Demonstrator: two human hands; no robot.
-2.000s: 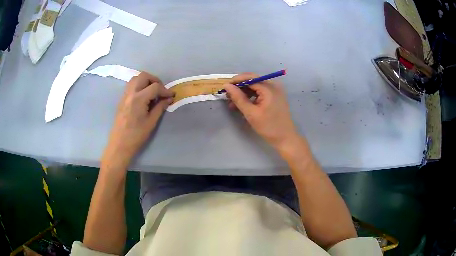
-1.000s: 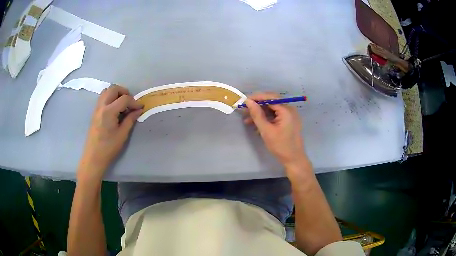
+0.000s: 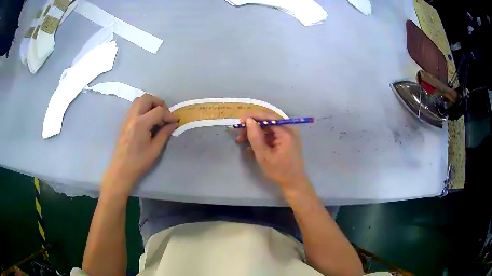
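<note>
The tan-brown curved card template (image 3: 207, 111) lies on a white curved collar piece (image 3: 216, 101), which shows as a white border around it. My left hand (image 3: 145, 135) pinches the left end of both. My right hand (image 3: 272, 148) holds a blue-purple pencil (image 3: 294, 122), its tip pointing left near the lower edge of the template. My right fingers and the pencil cover part of the right end. Whether the tip touches the piece is too small to tell.
Loose white curved pieces (image 3: 81, 86) overlap at left. A straight white strip (image 3: 121, 27) and white pieces with tan patches (image 3: 46, 27) lie upper left. White curved pieces (image 3: 286, 5) lie at the far edge. An iron (image 3: 421, 102) and reddish-brown pad (image 3: 429, 51) are at right.
The pencil has moved from the template's right end leftward along the lower edge. The view has shifted, and more of the white pieces at the far edge shows.
</note>
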